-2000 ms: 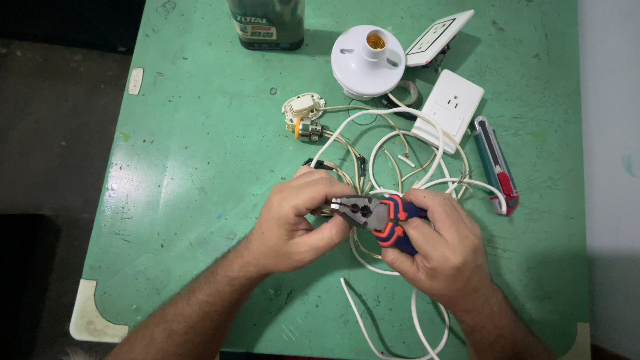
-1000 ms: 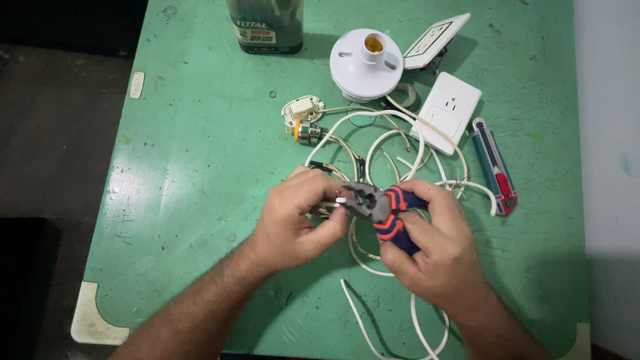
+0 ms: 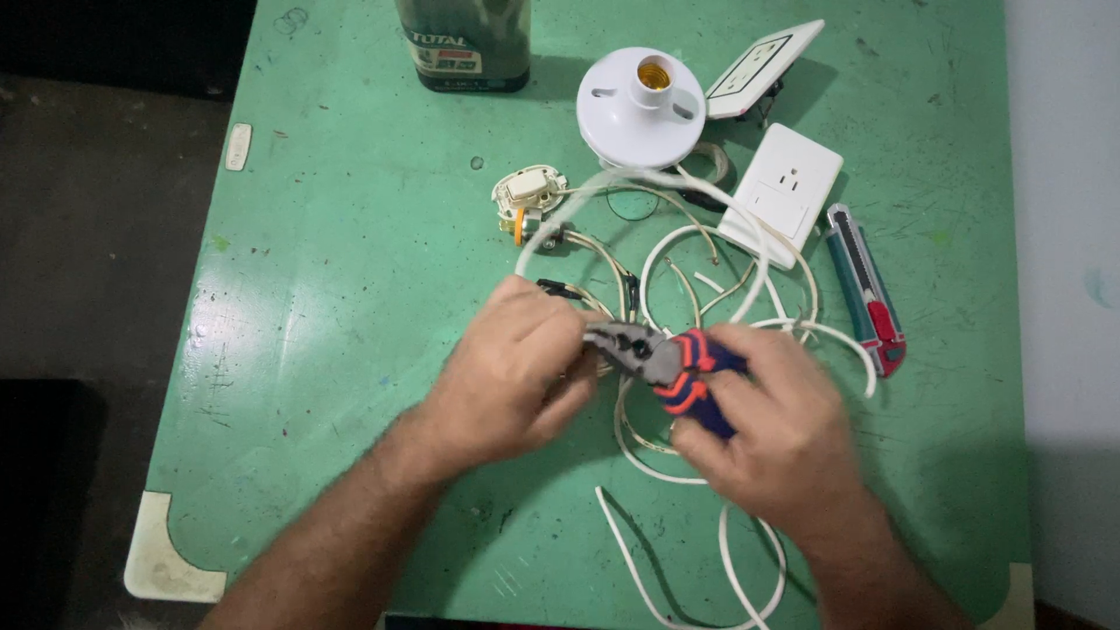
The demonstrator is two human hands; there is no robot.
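Observation:
My right hand (image 3: 779, 420) grips the blue and red handles of a pair of combination pliers (image 3: 652, 350), whose jaws point left. The jaw tips meet the fingers of my left hand (image 3: 516, 376), which is closed around wire; the held end is hidden by the fingers. Looped white cable (image 3: 744, 214) runs behind and between both hands, blurred at its upper arc. Thinner cream wires (image 3: 599, 249) with black-taped joints (image 3: 632, 293) lie just beyond my left hand. They lead toward a plug with an orange ring (image 3: 525, 226), beside an opened white switch (image 3: 529, 185).
A white lamp holder (image 3: 641, 114), a tilted outlet plate (image 3: 761, 70), another outlet plate (image 3: 781, 194) and a tape roll (image 3: 707, 164) lie beyond my hands. A utility knife (image 3: 866, 293) is at the right, a dark green container (image 3: 466, 44) at the far edge of the green table (image 3: 332, 262).
My left hand has turned and closed more around the wire, hiding the pale end seen at the plier jaws earlier. The upper cable loop has shifted. The pliers stay in my right hand.

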